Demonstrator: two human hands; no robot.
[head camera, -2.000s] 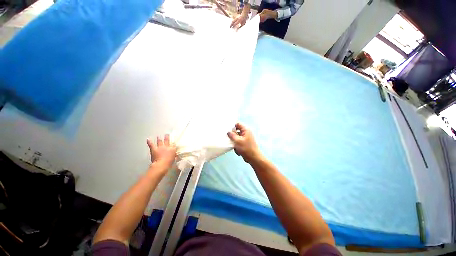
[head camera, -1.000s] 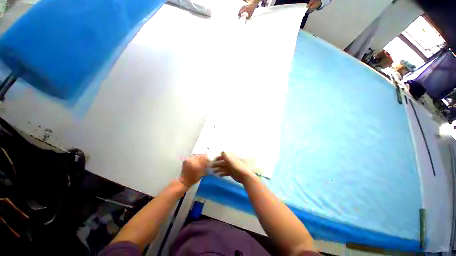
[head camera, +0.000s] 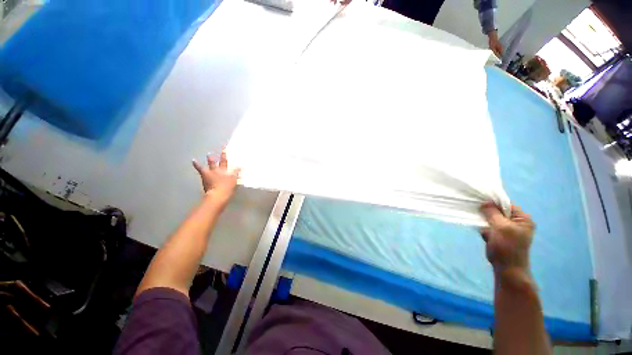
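A white fabric ply (head camera: 374, 104) lies partly unfolded over the blue-topped lay (head camera: 443, 256) and over the far part of the silver cutter track (head camera: 267, 260). My right hand (head camera: 508, 232) is closed on the ply's near right corner, which is bunched into creases. My left hand (head camera: 218, 177) rests with fingers spread at the ply's near left corner, left of the track; whether it pinches the fabric is not clear. The ply's near edge is stretched between my hands.
A roll of blue sheet (head camera: 104, 62) is at the upper left on a dark bar. A helper's hand (head camera: 495, 44) is at the ply's far right corner. A bar weight (head camera: 594, 308) lies at the lay's near right corner. A dark handle loop (head camera: 425, 319) is at the near edge.
My right hand has moved far to the right with the ply's corner, spreading the ply wider over the blue. My left hand has moved left and opened. The helper's hand has also moved right.
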